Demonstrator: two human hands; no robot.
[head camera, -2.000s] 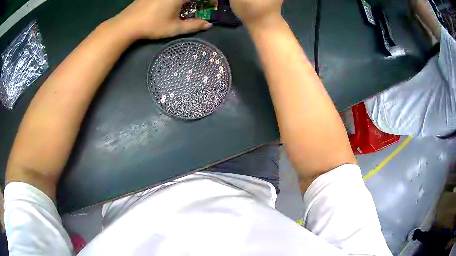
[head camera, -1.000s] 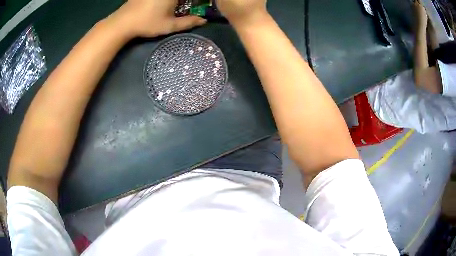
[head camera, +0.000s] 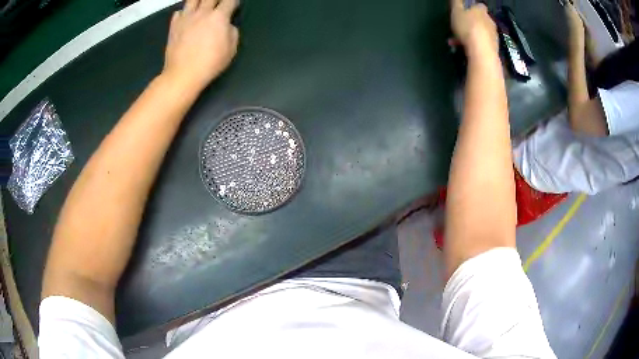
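The round dish (head camera: 253, 160) of tiny silvery screws lies on the dark green mat in front of me. My left hand (head camera: 203, 38) is beyond it to the upper left, fingertips cut off by the top edge; no object shows in it. My right hand (head camera: 476, 29) reaches to the far right, beside black housings (head camera: 515, 45) with a green patch. Its fingers are partly cut off and blurred, with something dark beside them; whether it grips anything is unclear.
A clear crumpled plastic bag (head camera: 40, 156) lies at far left. A pale strip (head camera: 84, 38) edges the bench's far side. Another person's arm and pale sleeve (head camera: 560, 158) are at the right, above a red stool (head camera: 536, 200).
My hands have moved apart from above the dish. The housing with the green board is no longer between them. My right hand has gone far right; the dish appears lower in view.
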